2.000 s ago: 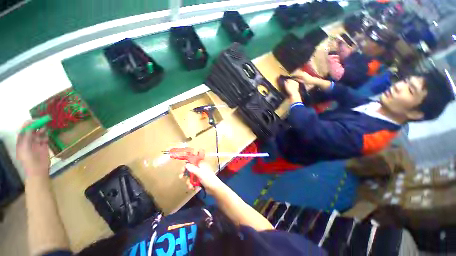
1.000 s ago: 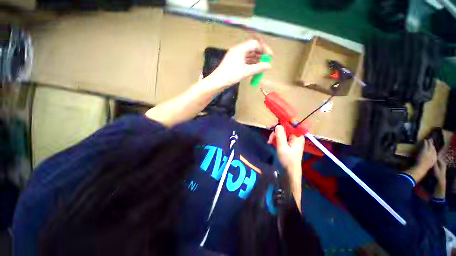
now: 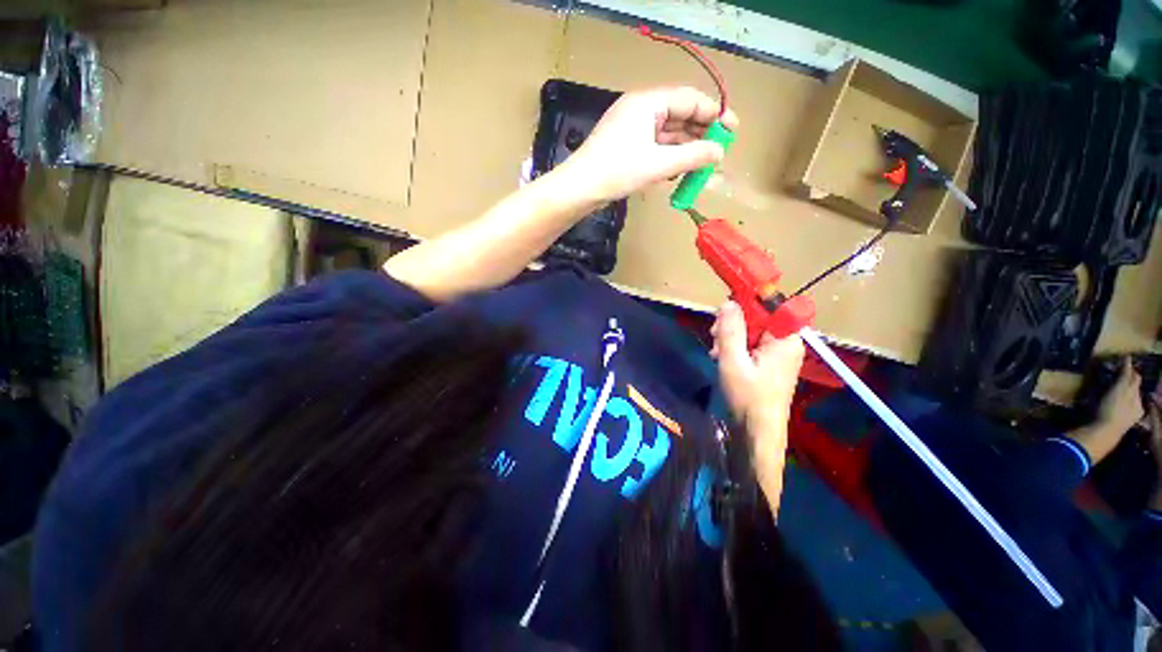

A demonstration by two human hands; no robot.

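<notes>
My left hand (image 3: 663,134) pinches the green cylinder (image 3: 698,171) near its upper end; a thin red wire (image 3: 698,57) runs up from it. My right hand (image 3: 760,363) grips the red hot glue gun (image 3: 745,270), its nozzle at the lower end of the green cylinder, touching or nearly so. A long white glue stick (image 3: 937,471) sticks out of the gun's back. A black plastic housing (image 3: 595,240) lies on the cardboard-covered bench, partly hidden behind my left hand and forearm.
A cardboard tray (image 3: 828,138) holds a black glue gun (image 3: 907,170) with a dark cord. Stacked black housings (image 3: 1064,166) stand at the right. Another person's hand (image 3: 1121,405) is at the right edge. Clear plastic bags (image 3: 66,96) lie at the far left.
The view has swung from the parts box and neighbouring worker to the bench. The green cylinder and the glue gun, apart two seconds ago, are now brought together at the nozzle.
</notes>
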